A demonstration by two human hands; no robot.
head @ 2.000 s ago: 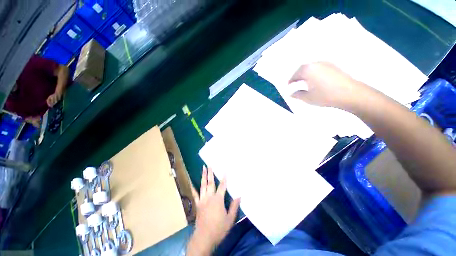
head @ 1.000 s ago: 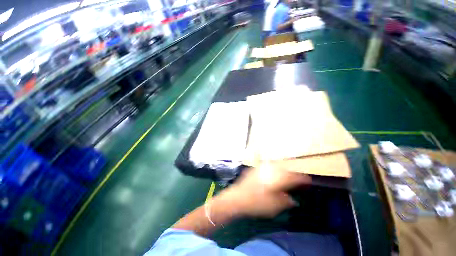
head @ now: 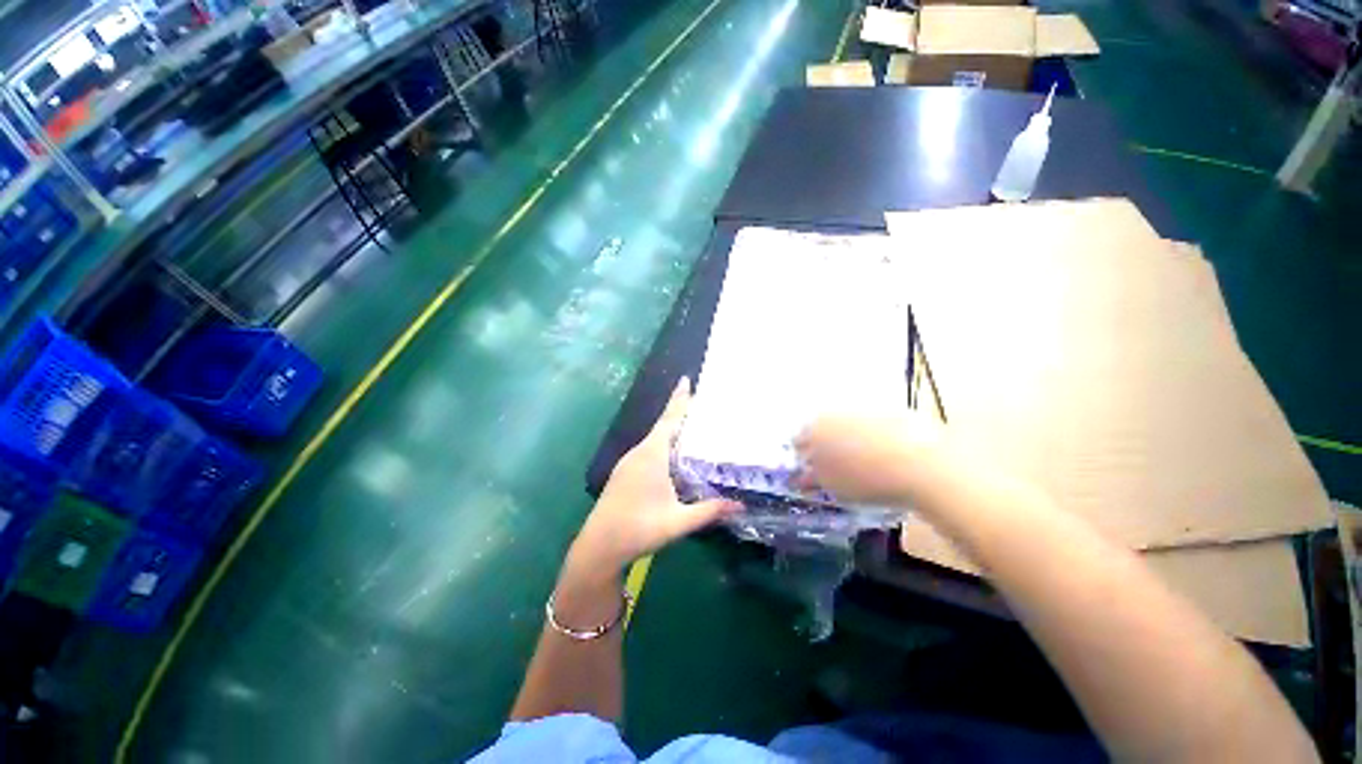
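A thick white stack (head: 799, 336), perhaps sheets, lies on the dark side table, with crinkled clear film (head: 814, 560) around its near end and hanging over the table edge. My left hand (head: 650, 493) is at the stack's near left corner, fingers along its side and thumb at the near edge. It wears a bracelet. My right hand (head: 859, 455) is over the stack's near right part, slightly blurred. Whether its fingers hold a sheet or film cannot be told.
Flat cardboard sheets (head: 1076, 358) lie right of the stack. A whitish squeeze bottle (head: 1025, 157) stands behind them on the dark table (head: 851, 149). Blue crates (head: 239, 373) stand on the floor at left. An open cardboard box (head: 971, 38) is at the back.
The view has turned from the green workbench to the dark side table and moved closer to its stack. My left hand now rests at the stack's corner, and my right hand has come into view over it.
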